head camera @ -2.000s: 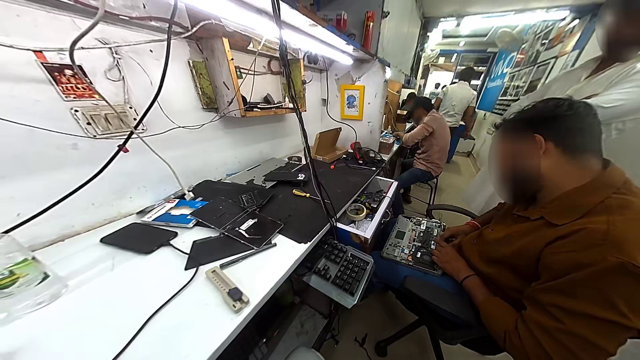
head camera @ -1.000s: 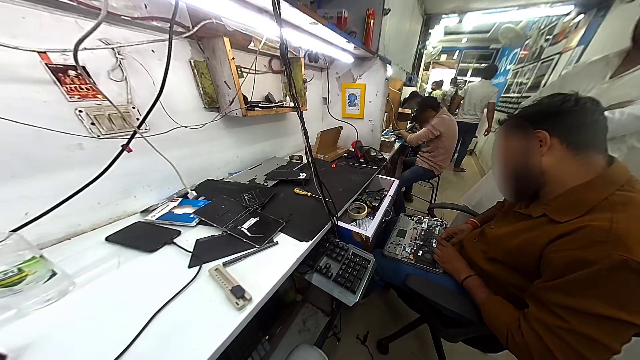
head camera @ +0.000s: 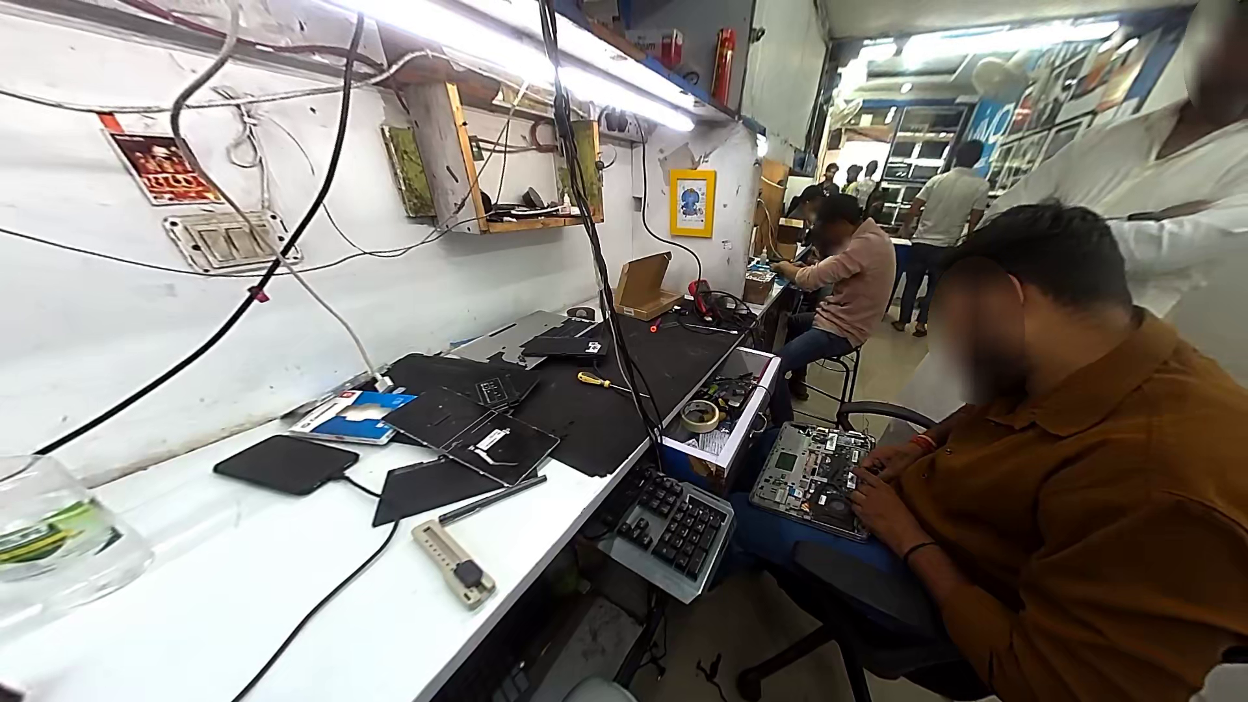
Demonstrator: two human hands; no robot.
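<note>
Neither of my hands shows in the head view. On the white workbench lie a beige utility knife, a black flat square device with a cable, dark laptop panels and a blue-and-white package. A screwdriver with a yellow handle rests on the black mat behind them. At the right, a seated co-worker in a brown shirt has both hands on an opened laptop base with its inner boards showing, held on the lap.
A keyboard juts out below the bench edge, beside an open drawer holding a roll of tape. Black cables hang over the bench. A clear plastic container stands at the left. Other people are farther back.
The person in a white shirt standing far back has shifted along the aisle, and the seated person in pink has changed posture slightly. The things on the bench have not plainly moved.
</note>
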